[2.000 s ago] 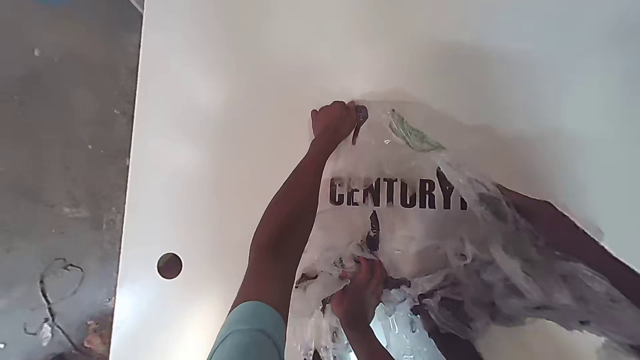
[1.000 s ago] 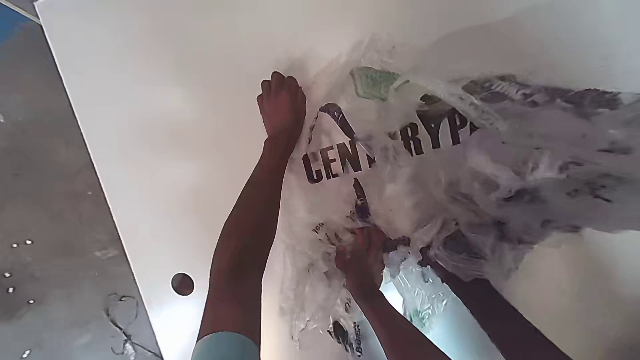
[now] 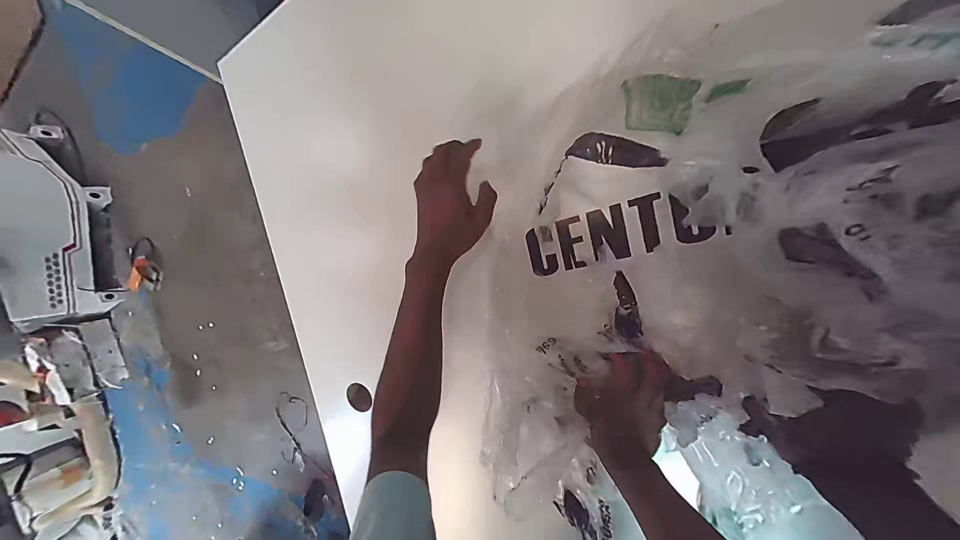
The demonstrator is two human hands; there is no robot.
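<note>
My left hand [image 3: 454, 199], below a pale teal sleeve, is over the white board [image 3: 352, 150], its thumb apart from the fingers and nothing held. To its right, thin clear plastic film [image 3: 525, 390] with large dark lettering and green and dark printed patches lies wrinkled over the board. My right hand [image 3: 622, 405] has its fingers closed on bunched film, below the lettering; its fingertips are partly hidden.
A round hole [image 3: 359, 397] pierces the board near its left edge. Beyond lie a blue-stained floor [image 3: 217, 330], a grey metal casing [image 3: 37, 225], an orange object [image 3: 141, 274] and thin wire [image 3: 296, 431]. A dark arm-like shape [image 3: 847, 457], possibly a shadow, crosses the lower right.
My left hand has come off the film's upper left edge and opened. The right hand stays closed on the film. The view has shifted, bringing the casing into sight.
</note>
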